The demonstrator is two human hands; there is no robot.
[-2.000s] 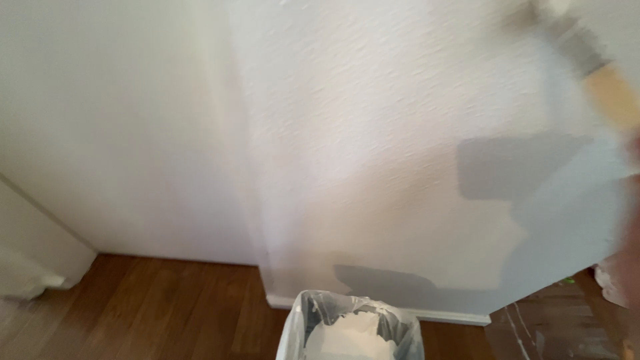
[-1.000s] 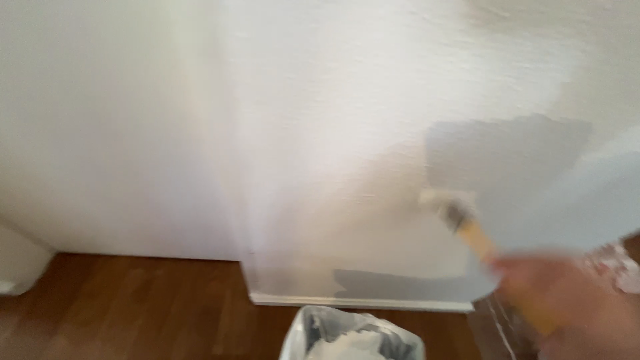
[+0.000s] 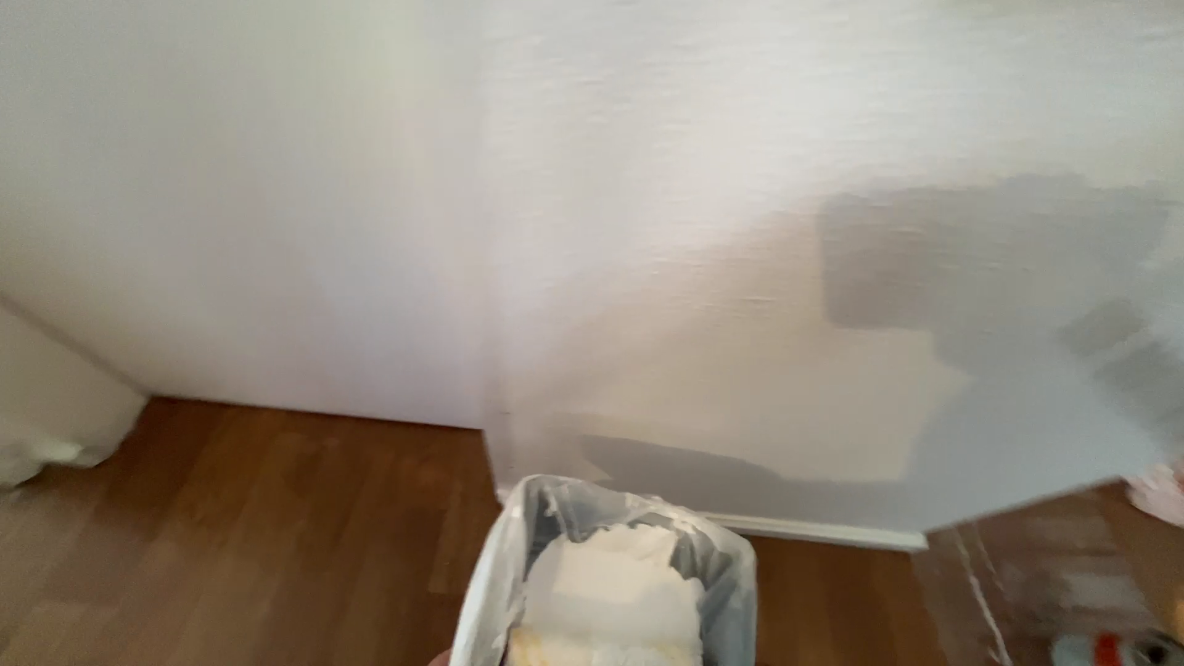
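Note:
A container with a clear plastic liner (image 3: 731,564) is at the bottom middle, its rim smeared with white paint. Inside is a thick whitish mass (image 3: 615,578), yellowish at its lower edge; whether it is paint or a roller cover I cannot tell. Only a sliver of my left hand (image 3: 441,659) shows, against the container's lower left side; the rest is hidden below the frame. My right hand and the paintbrush are out of view. Beyond the container stands a textured white wall (image 3: 666,277) with dark shadows on its right part.
White baseboard (image 3: 814,531) runs along the wall's foot. Brown wood-look floor (image 3: 277,518) lies at left. At right, clear plastic sheeting (image 3: 1027,592) covers some floor, with a partly cut-off red and grey object (image 3: 1105,647) on it. A whitish cloth-like thing (image 3: 55,453) is at far left.
One second ago my right hand held a wooden-handled paintbrush near the wall's lower right; hand and brush have left the view. The container stays at the bottom middle.

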